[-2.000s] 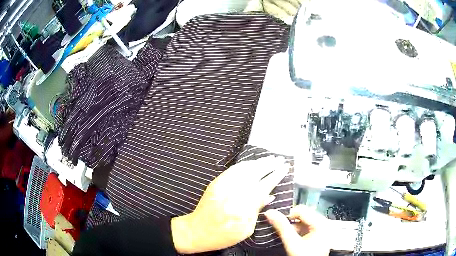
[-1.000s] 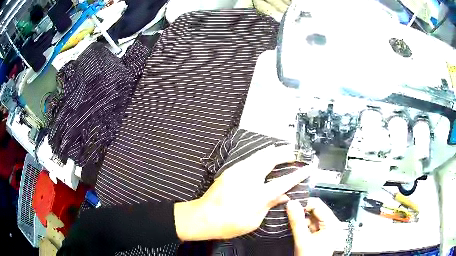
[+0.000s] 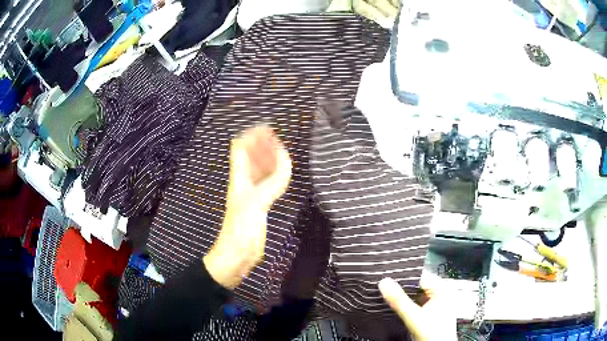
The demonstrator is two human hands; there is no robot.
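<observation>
A dark striped sleeve (image 3: 373, 220) lies spread in front of the overlock machine (image 3: 492, 73), its right edge at the needle area (image 3: 426, 193). The larger striped garment body (image 3: 206, 173) lies left of it. My left hand (image 3: 259, 180) is raised over the body, blurred, fingers curved and apart, with nothing seen in it. My right hand (image 3: 419, 310) is at the sleeve's lower right edge, cut off by the picture's bottom. Its thumb lies on the fabric; washed-out light hides whether it grips.
A crumpled striped pile (image 3: 133, 133) lies far left. Orange and yellow-handled tools (image 3: 536, 266) lie right of the needle area, near a hanging thread chain (image 3: 480, 300). A red plastic item (image 3: 73, 260) and white slatted basket (image 3: 48, 266) stand lower left. A blue crate (image 3: 552, 333) shows lower right.
My left hand has left the fabric by the needle and moved up and left. The sleeve now lies flatter and wider, reaching further up the table. My right hand remains near its lower edge.
</observation>
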